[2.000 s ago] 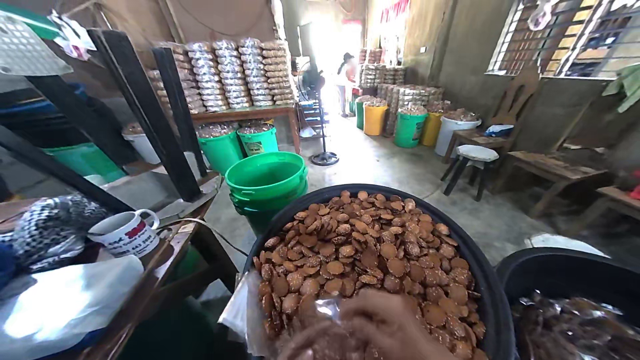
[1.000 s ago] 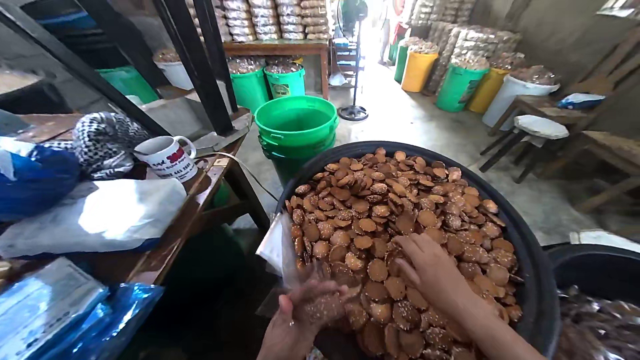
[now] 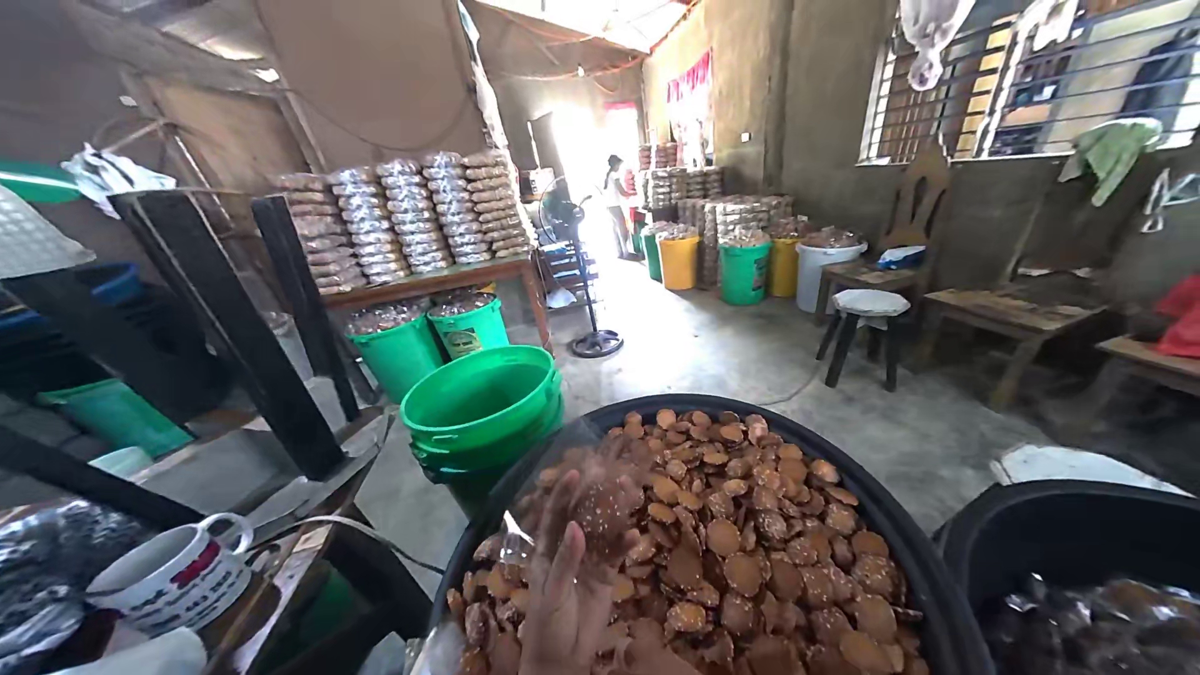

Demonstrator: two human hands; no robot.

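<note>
A large black tub [image 3: 891, 487] is heaped with round brown cookies [image 3: 741, 544], some dotted with pale bits. My left hand [image 3: 562, 581] is raised over the left side of the heap, fingers pointing up, against a clear plastic bag [image 3: 514, 544]. Blurred cookies show at its fingertips, and whether they are inside the bag I cannot tell. Of my right hand, only a blurred part may show at the bottom edge beside the left one; its fingers cannot be made out.
Nested green buckets [image 3: 483, 403] stand just beyond the tub. A white mug [image 3: 178, 572] sits on the wooden table at left. Another black tub [image 3: 1078, 525] with plastic-wrapped packs is at right. Farther off are a stand fan [image 3: 591, 272], a stool [image 3: 867, 309], stacked packs [image 3: 403, 225] and a person [image 3: 616, 202].
My left hand has risen from the near edge of the tub to over the heap's left side. My right hand no longer lies on the cookies. The view has tilted up.
</note>
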